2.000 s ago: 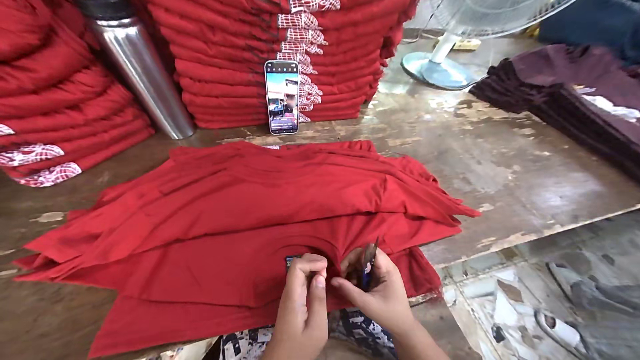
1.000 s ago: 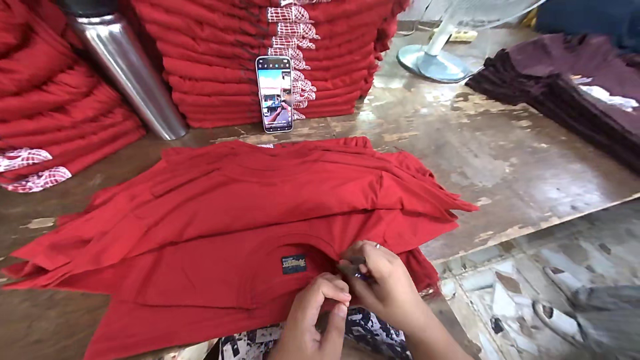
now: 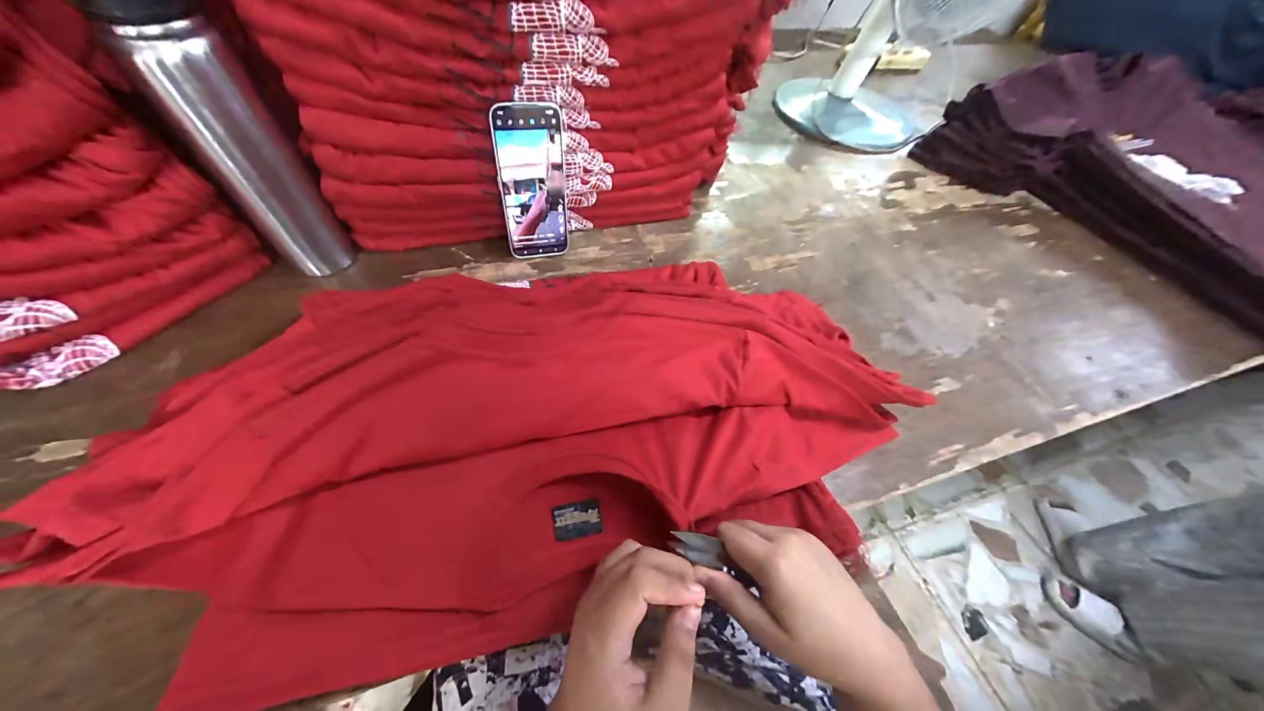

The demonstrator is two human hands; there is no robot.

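A red T-shirt (image 3: 395, 543) lies at the near edge of the table, over or beside more red shirts (image 3: 592, 365) spread behind it. Inside its neckline is a dark label (image 3: 577, 519) bearing writing. My left hand (image 3: 642, 622) pinches a small bit at the shirt's neckline, thumb against fingers; whether it is fabric or thread cannot be made out. My right hand (image 3: 780, 592) is closed around small metal thread snips (image 3: 699, 546), whose blades point left beside the neckline, just above my left fingertips.
Tall stacks of folded red shirts (image 3: 415, 148) stand behind, with a phone (image 3: 531, 183) leaning on them. A steel bottle (image 3: 232, 148) is at left. A fan base (image 3: 844, 114) and dark maroon shirts (image 3: 1047, 148) are at right. Beyond the table edge, a person's foot (image 3: 1086, 607) rests on the floor.
The snips' blades now show between my hands. Both hands remain close together at the neckline, and the label, partly covered two seconds ago, is in full view.
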